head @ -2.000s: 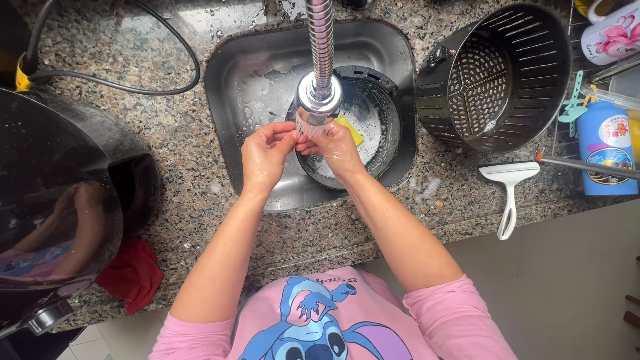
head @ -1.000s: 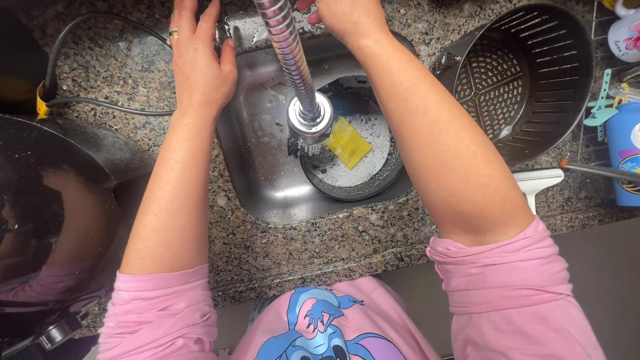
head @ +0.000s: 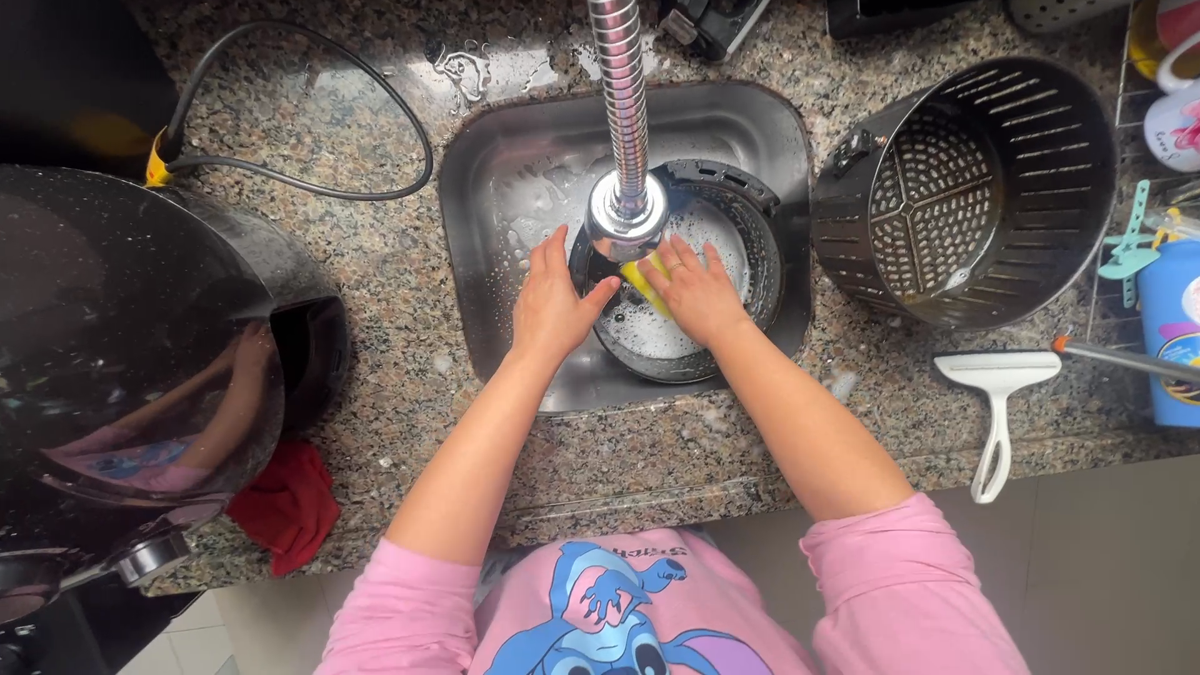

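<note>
A black round pan [head: 675, 370] with soapy water lies in the stainless steel sink [head: 487, 244]. My right hand [head: 696, 291] rests over a yellow sponge [head: 645, 289] in the pan; its fingers cover part of the sponge, and whether they grip it is unclear. At the pan's left side is my left hand [head: 557, 305], fingers spread, holding nothing. Above and between both hands hangs the chrome faucet head [head: 626, 220] on its coiled spring hose, hiding part of the pan.
A black perforated air fryer basket [head: 966, 197] lies right of the sink, above a white squeegee [head: 998, 384]. At left stand a glossy black appliance [head: 122, 328], a looped black cable [head: 300, 192] and a red cloth [head: 289, 506]. A blue container [head: 1172, 328] is at far right.
Both hands have come down from the far edge of the sink to the pan. The right hand now covers part of the sponge, which lay uncovered one second ago.
</note>
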